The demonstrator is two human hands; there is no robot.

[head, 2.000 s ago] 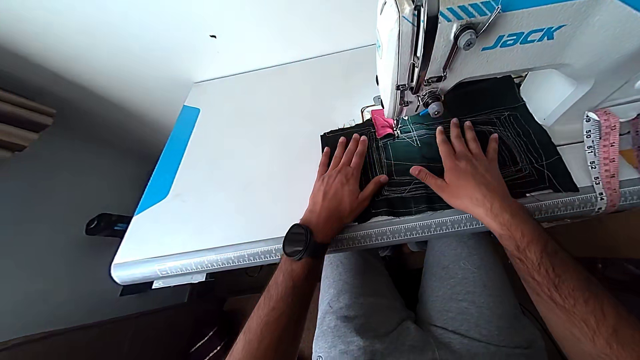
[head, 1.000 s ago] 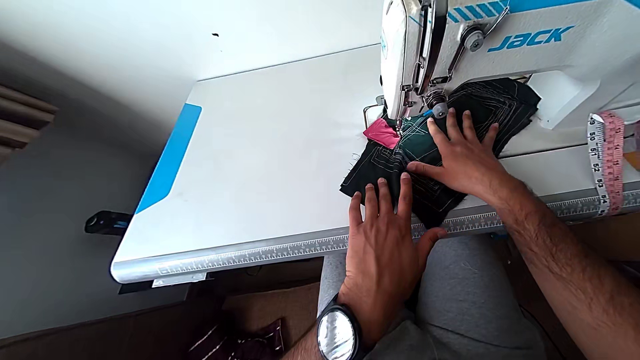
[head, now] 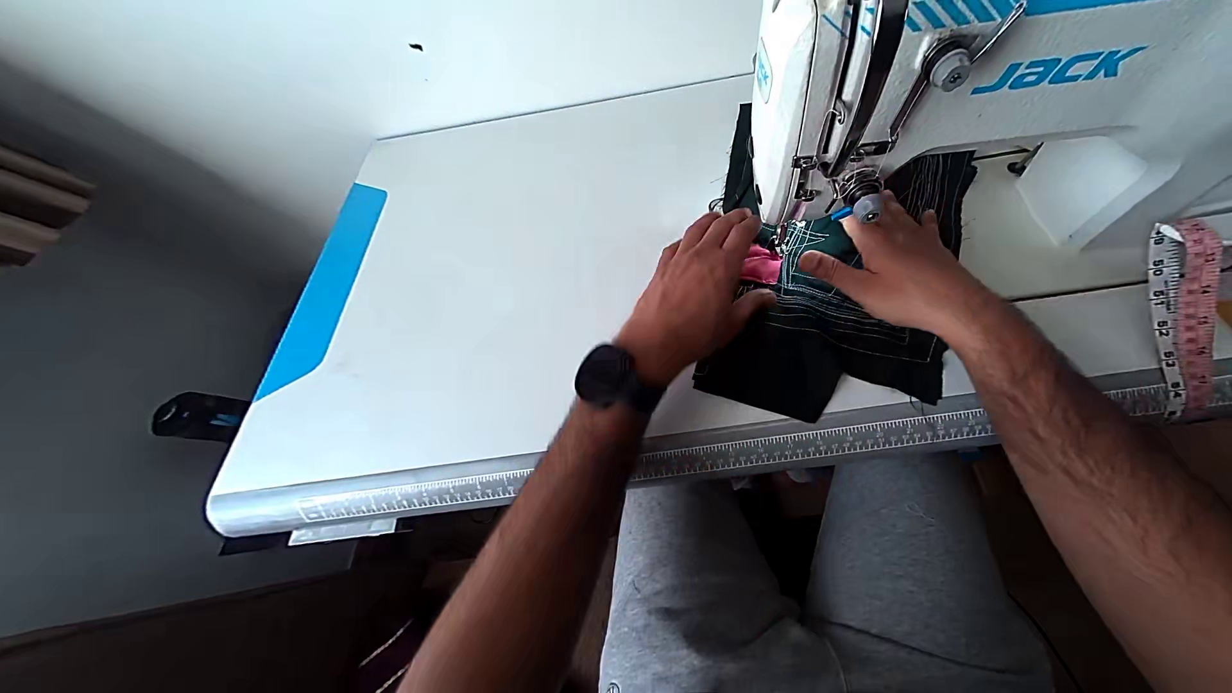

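A dark fabric piece (head: 770, 371) with rows of pale stitching lies on the sewing table under the needle area of a white Jack sewing machine (head: 1039, 91). A pink fabric patch (head: 761, 265) shows beside the presser foot (head: 782, 234). My left hand (head: 688, 289) rests on the fabric's left part, fingers toward the machine head, partly covering the pink patch. Flat on the stitched green area, right of the presser foot, is my right hand (head: 900, 260), fingers spread and some tips hidden behind the tension knob. Neither hand grips anything.
A pink and white measuring tape (head: 1193, 318) hangs over the table's front edge at the right. A metal ruler strip (head: 462, 491) runs along that edge. The white tabletop (head: 500, 289) extends left to a blue corner band (head: 327, 289).
The fabric has been turned under the machine, and part of it now reaches behind the machine head. My left hand has moved from the table's front edge up beside the presser foot.
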